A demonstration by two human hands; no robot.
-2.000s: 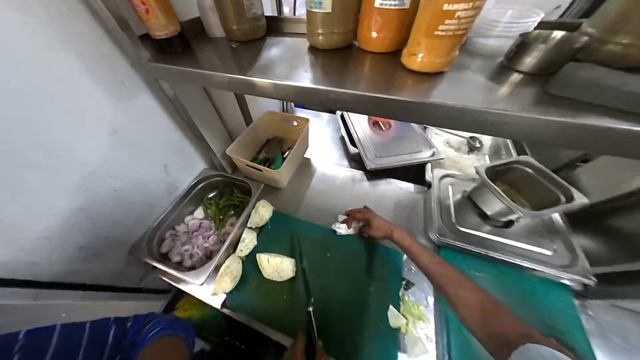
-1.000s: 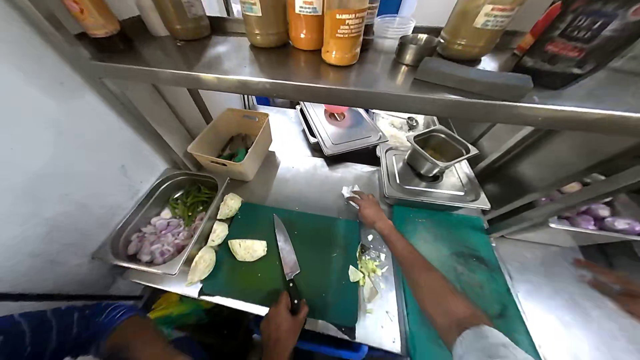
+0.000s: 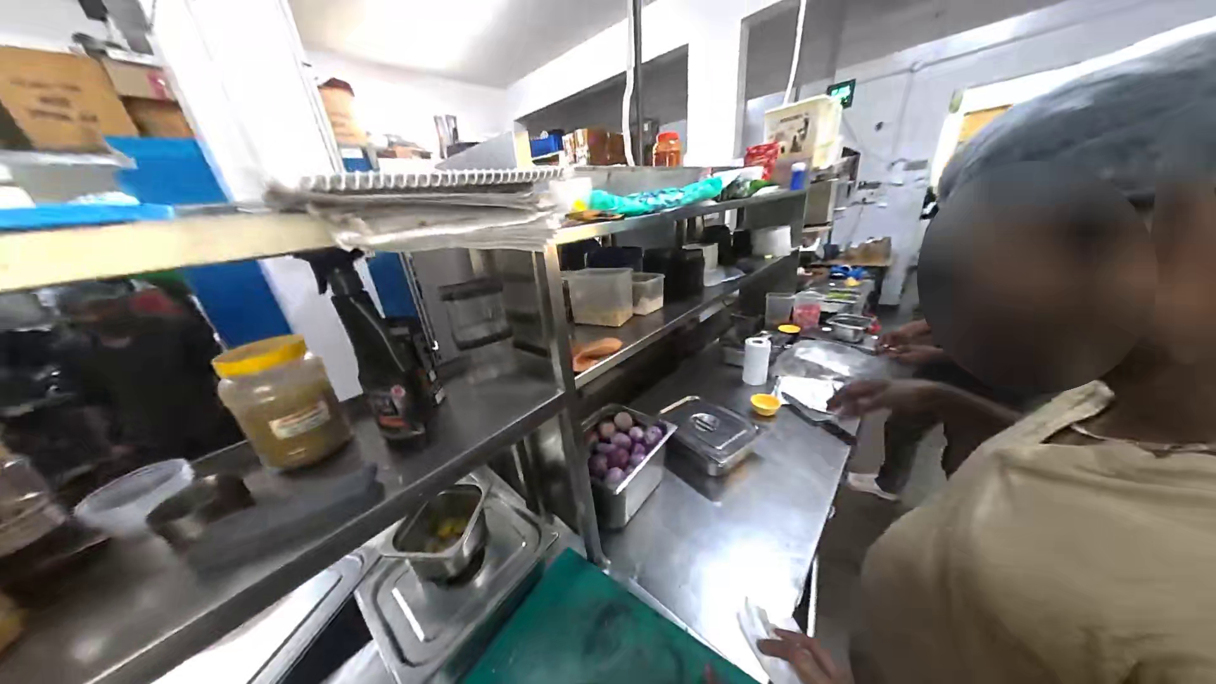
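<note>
A hand shows at the bottom edge, its fingers on a crumpled white cloth or paper beside the counter's front edge; whether it is my right hand or the co-worker's, I cannot tell. A sliver of what may be a fingertip touches the lower frame edge by the green cutting board. My left hand is out of view, and so is the knife. Left of the board, a small steel pan with yellowish food stands on a steel lid.
A co-worker in a beige shirt stands close at right. Onions fill a steel container near a lidded pan and a yellow bowl. A steel shelf holds a yellow-lidded jar and spray bottle.
The view has swung far right and up. My left hand on the knife handle, the knife and the cut cabbage-like pieces have left the view. The co-worker's body has come into sight.
</note>
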